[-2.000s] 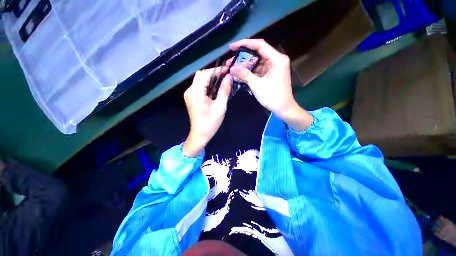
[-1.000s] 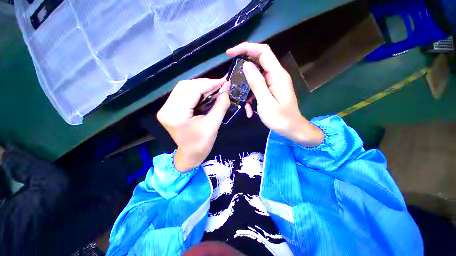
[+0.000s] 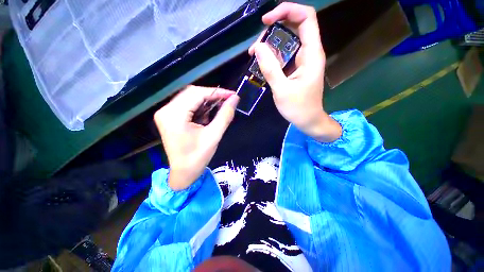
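Observation:
My right hand [image 3: 297,74] holds a small phone circuit board [image 3: 282,41] in a black housing, above my lap, with the thumb across its lower part. An LCD screen module [image 3: 249,97], dark with a bright white edge, hangs below the board on a short amber flex cable [image 3: 257,81]. My left hand [image 3: 193,122] is just left of the screen, thumb and forefinger pinched close to its edge. A thin dark tool, which looks like tweezers [image 3: 208,108], lies within the left fingers, mostly hidden. Whether the left fingertips touch the screen is not clear.
A tray liner [image 3: 106,48], white and creased, covers a black tray [image 3: 180,57] on the green bench at upper left. A brown cardboard carton [image 3: 369,45] and a blue plastic stool [image 3: 438,24] stand at upper right. Yellow tape [image 3: 414,87] marks the green floor.
The right hand has moved up with the phone. The left hand has drawn back down and left from the board. The screen now hangs clear below the board, where before the hands mostly covered it.

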